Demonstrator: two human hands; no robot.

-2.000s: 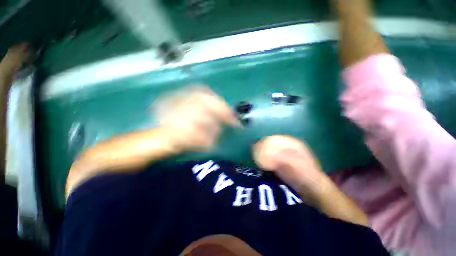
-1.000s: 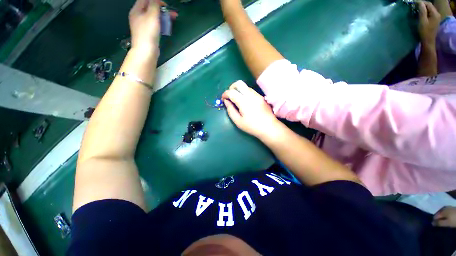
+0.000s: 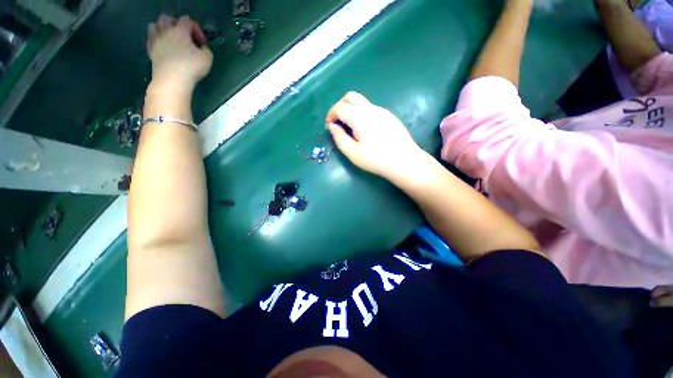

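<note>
My left hand (image 3: 177,50) is stretched over the dark green belt beyond the rail. Its fingers are curled beside a small dark unit (image 3: 213,34); whether they grip anything is unclear. My right hand (image 3: 373,134) is over the glossy green bench with curled fingers. Its fingertips are beside a small wired part (image 3: 319,153) with a bluish-white spot, and their inner side is hidden. A cluster of small black parts (image 3: 285,199) with thin wires lies on the bench between my arms. Another small unit (image 3: 247,35) lies on the belt right of my left hand.
A white worn rail (image 3: 299,76) separates belt and bench. A pale post (image 3: 59,162) reaches in from the left. More units (image 3: 125,127) lie on the belt, and one (image 3: 104,351) lies at the bench's lower left. A neighbour's pink sleeve (image 3: 561,177) is on the right.
My left hand has moved left over the belt, away from the silvery unit it was beside. My right hand has drawn slightly back from the wired part. The neighbour's arm has moved right.
</note>
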